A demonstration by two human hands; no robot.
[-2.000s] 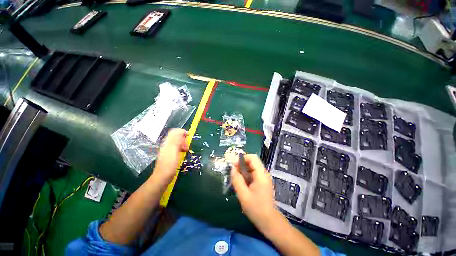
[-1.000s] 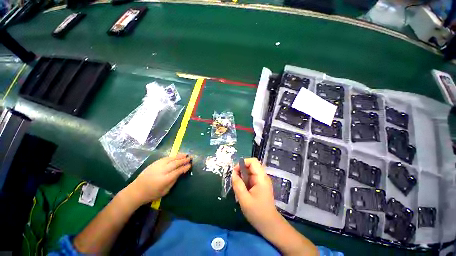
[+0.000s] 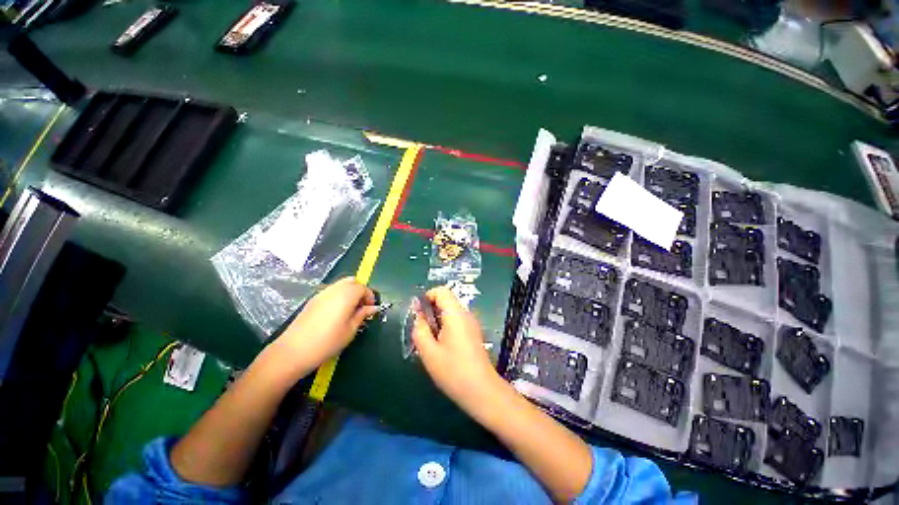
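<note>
My left hand (image 3: pixel 335 314) is beside the yellow line, fingers pinched together with small dark and white loose parts (image 3: pixel 381 309) at the fingertips. My right hand (image 3: pixel 451 340) grips dark tweezers (image 3: pixel 429 315), mostly hidden by the fingers. A small clear bag (image 3: pixel 408 333) shows at its left edge; whether the fingers hold it is unclear. A pile of white small parts (image 3: pixel 462 290) lies just beyond my right hand, partly covered. A small zip bag with gold parts (image 3: pixel 453 246) lies above the pile.
A blister tray (image 3: pixel 690 340) of black phone housings (image 3: pixel 651 340) stands at right, with a white paper slip (image 3: pixel 639 210) on it. A large crumpled plastic bag (image 3: pixel 296 237) lies left of the yellow line. A black empty tray (image 3: pixel 143 148) and two phone assemblies (image 3: pixel 254 25) are farther left.
My left hand was flat over the dark parts a second ago; its fingers are now pinched together. My right hand with the tweezers has moved left, closer to it, and the small clear bag moved too.
</note>
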